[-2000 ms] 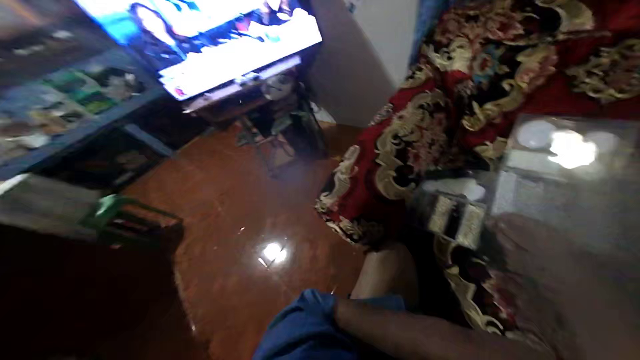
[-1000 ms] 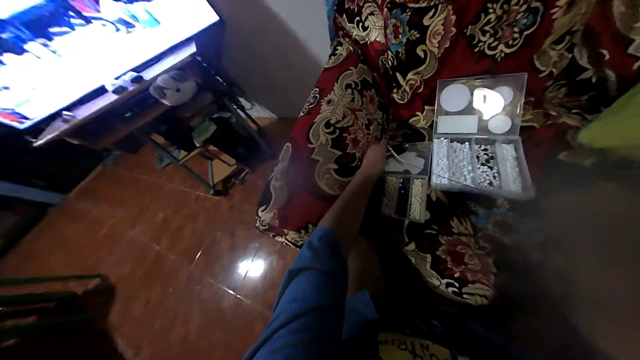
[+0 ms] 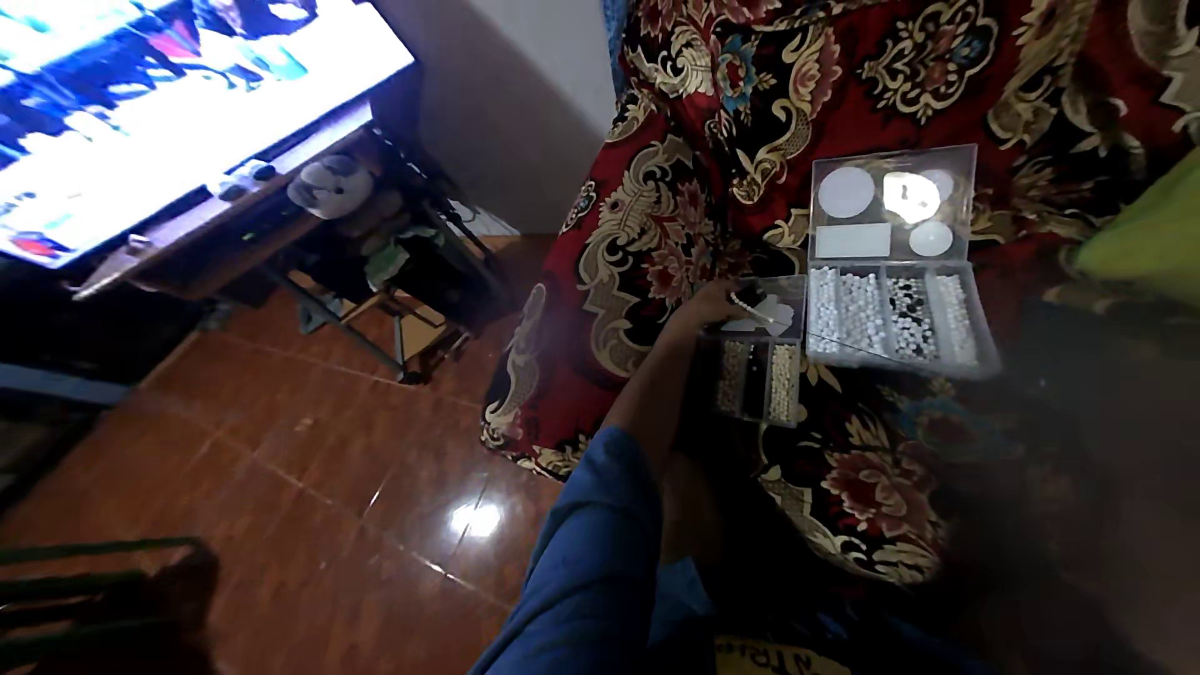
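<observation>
My left hand [image 3: 714, 305], at the end of a blue sleeve, is over the left edge of a small clear bead box [image 3: 793, 292]. A short strand of pale beads [image 3: 753, 307] extends from its fingertips across the box's lid. A thin dark line crosses the front of the larger box. The small box's compartments hold brownish, dark and cream beads [image 3: 784, 380]. Beside it, a larger open clear case [image 3: 984, 352] holds white and black-and-white beads [image 3: 909, 319]. My right hand cannot be made out; a dark blur covers the right side.
A red, black and gold floral cloth [image 3: 647, 253] lies under the boxes. A lit television [image 3: 234, 84] stands on a wooden stand [image 3: 234, 230] at left. Green bars [image 3: 103, 586] stand over the tiled floor [image 3: 347, 525]. Yellow-green fabric [image 3: 1148, 234] is at right.
The view has swung since the oldest frame, bringing both bead boxes clearly in sight. My left hand was at the small box one second ago as well; the bead strand shows more clearly now.
</observation>
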